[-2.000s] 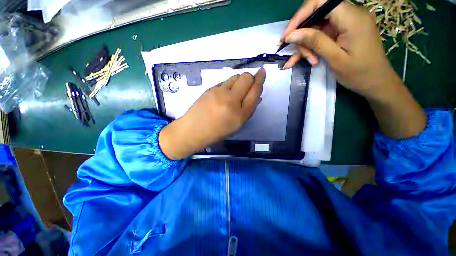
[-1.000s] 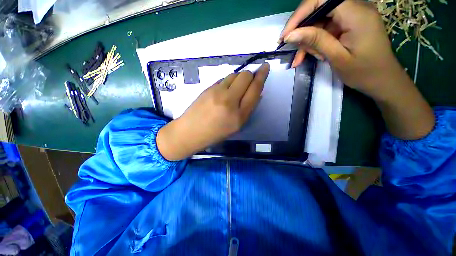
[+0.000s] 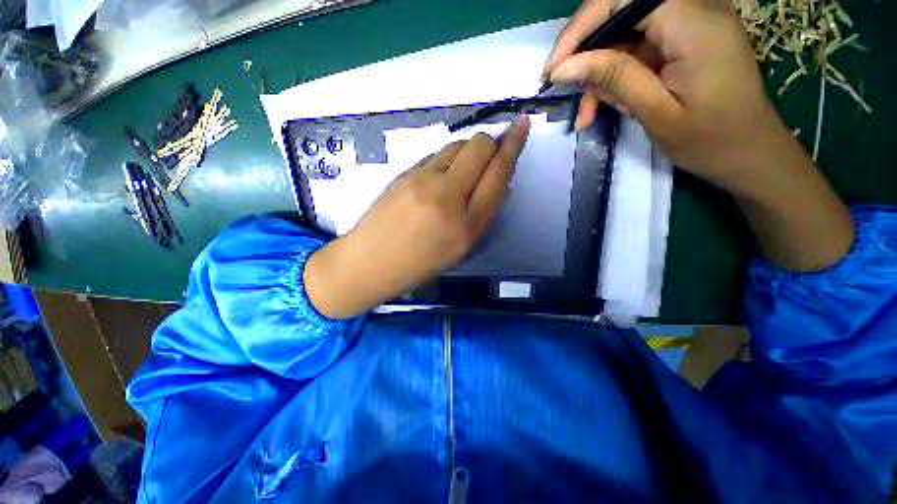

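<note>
A black-rimmed tablet back cover (image 3: 582, 221) lies on white sheets (image 3: 637, 236), its round camera holes at the upper left. A thin dark strip (image 3: 482, 112) lies along its far edge, its left end angled inward. My left hand (image 3: 423, 212) rests on the cover, fingertips near the strip; whether it grips the strip I cannot tell. My right hand (image 3: 669, 89) holds a slim black pen-like tool (image 3: 615, 28), its fine tip at the far edge by the strip's right end.
Tan sticks (image 3: 200, 140) and black strips (image 3: 149, 202) lie at the left of the green mat. A loose heap of tan slivers (image 3: 802, 49) lies at the upper right. A crinkled clear bag (image 3: 34, 148) is at the left, and a brown box (image 3: 74, 340) is below the bench edge.
The strip's left end shows more clearly and lies at a steeper angle than at first. My hands keep almost the same pose. The whole view has shifted slightly.
</note>
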